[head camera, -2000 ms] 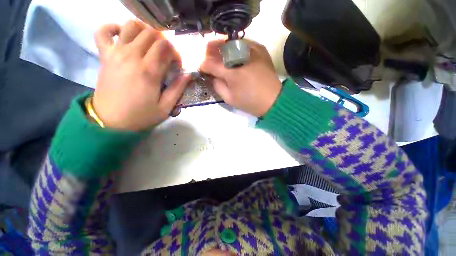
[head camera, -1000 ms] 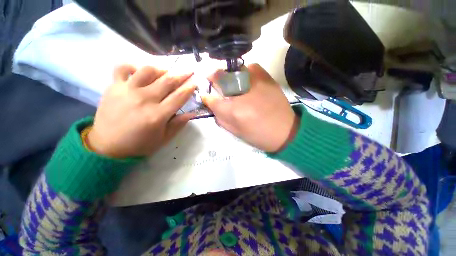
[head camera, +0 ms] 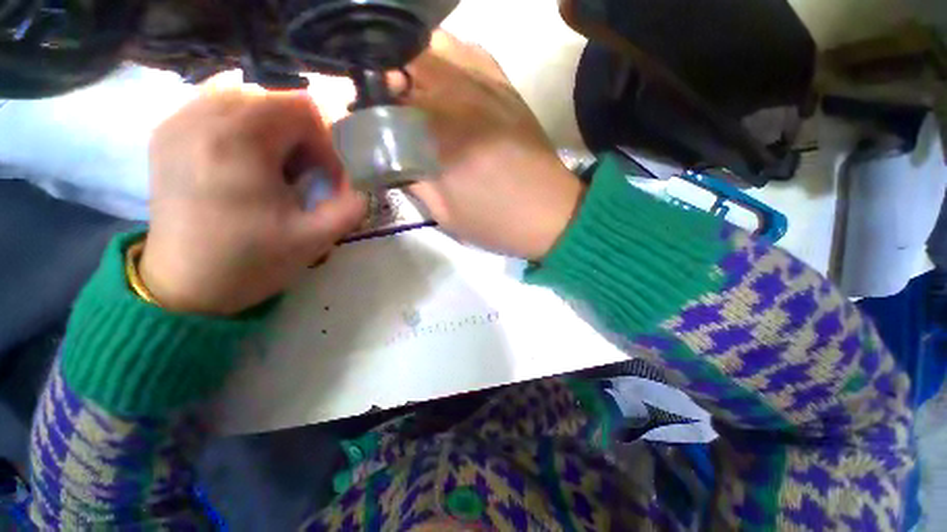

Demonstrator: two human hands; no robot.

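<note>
The dark sewing machine head [head camera: 197,36] overhangs the top of view. My left hand [head camera: 244,197] is left of the needle area, fingers curled, with a small pale object [head camera: 315,191] showing between thumb and fingers. My right hand [head camera: 493,156] lies to the right, flat and low. Its fingertips are hidden behind the grey cup-shaped fitting [head camera: 384,148]. The speckled needle plate [head camera: 389,211] shows between the hands. Pale cloth [head camera: 78,145] extends left from behind my left hand. The needle and presser foot cannot be made out.
A black angular housing [head camera: 696,83] stands right of my right hand, with turquoise-handled snips [head camera: 763,213] below it. A white sheet [head camera: 893,208] lies at the right edge. Dark cloth [head camera: 52,249] is at left. Striped and white scraps [head camera: 659,410] lie below the white table's edge [head camera: 436,374].
The machine head and grey fitting appear further left and higher in view. My left fingers, spread flat a second ago, are now curled around the pale object. My right fingertips have become more hidden.
</note>
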